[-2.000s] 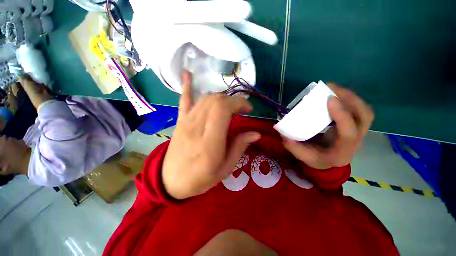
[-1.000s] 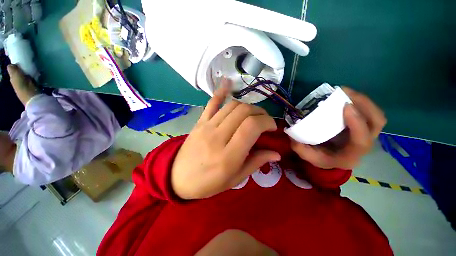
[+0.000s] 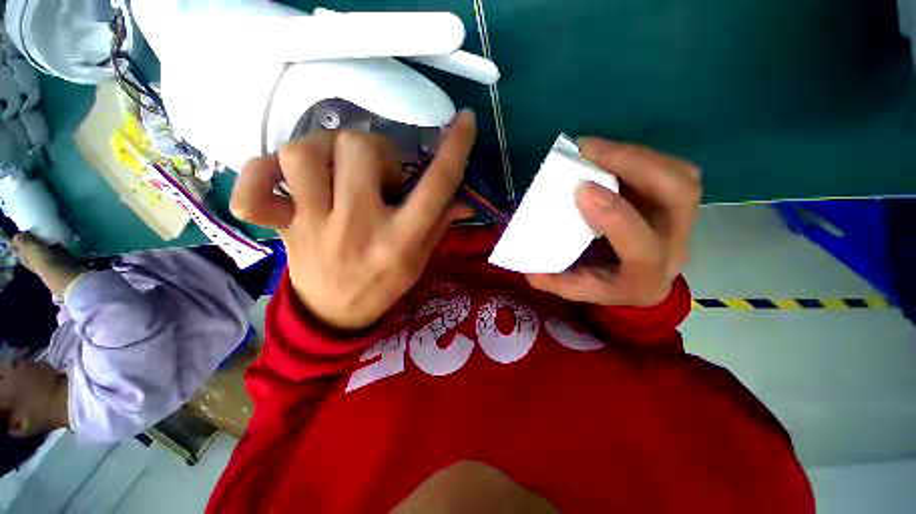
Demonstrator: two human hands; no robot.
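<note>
The white camera housing lies on the green bench with its open round end towards me and two white antennas along its top. My left hand is over the open end, fingers spread and bent, fingertips at the rim and inside; whether it grips anything is hidden. My right hand holds the white end cover by its outside, tilted, its open side facing the housing. Dark and coloured wires run from the housing to the end cover. The inside of the cover is hidden.
At the left, a cardboard piece bears yellow paste, with a white glue tube across its edge. Another opened white unit lies at the upper left. A person in a lilac top sits at the left.
The view has shifted, so the housing and bench items sit further left. My left hand has gone from one extended finger at the open end to several bent fingers over it. The end cover has turned, hiding its inside.
</note>
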